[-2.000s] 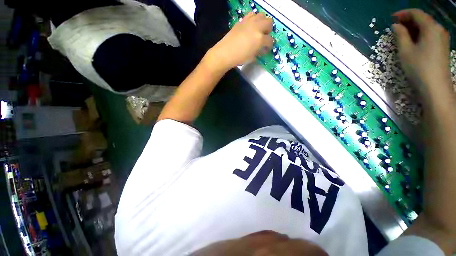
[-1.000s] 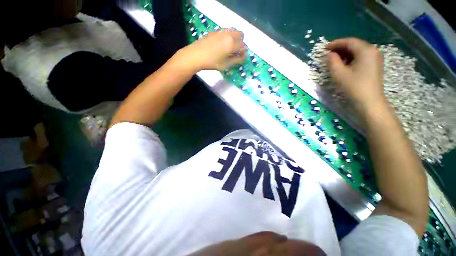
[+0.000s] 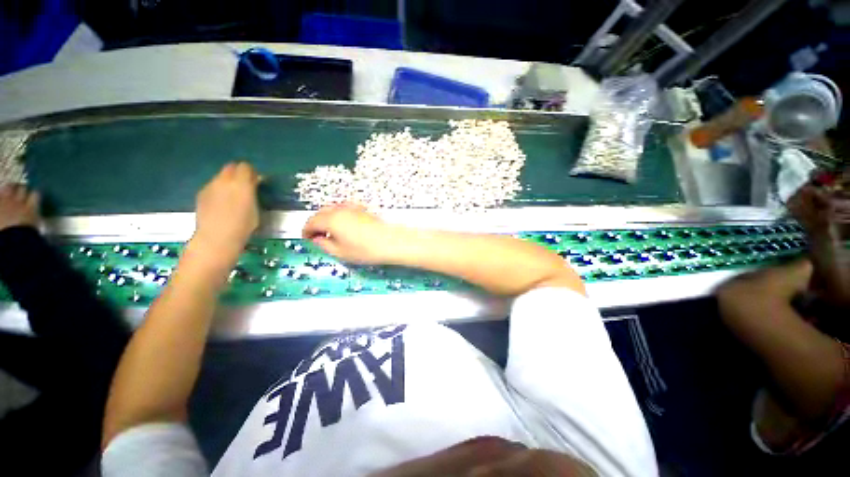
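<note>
The green circuit boards (image 3: 317, 279) lie as a long strip between pale rails, dotted with small dark blue and white parts. My left hand (image 3: 226, 207) reaches across the strip and far rail, its curled fingers over the green surface left of the pile. A tiny pale spot shows at its fingertips, too small to identify. My right hand (image 3: 343, 233) is at the boards' far edge, over the far rail, with fingertips bent together. Whether it holds a part is too small to tell. The heap of small cream-white components (image 3: 433, 168) lies just beyond my right hand.
A clear bag of pale components (image 3: 613, 140) lies right of the pile. A black tray (image 3: 294, 77) and a blue tray (image 3: 438, 88) stand behind. The near rail (image 3: 363, 314) runs before me. Another person's arm (image 3: 792, 317) is at right; another person's hand (image 3: 17, 207) is at left.
The view has turned, so the boards now run nearly level. My right hand has moved from the pile to the boards' far edge. My left hand has moved from the boards onto the green surface beyond.
</note>
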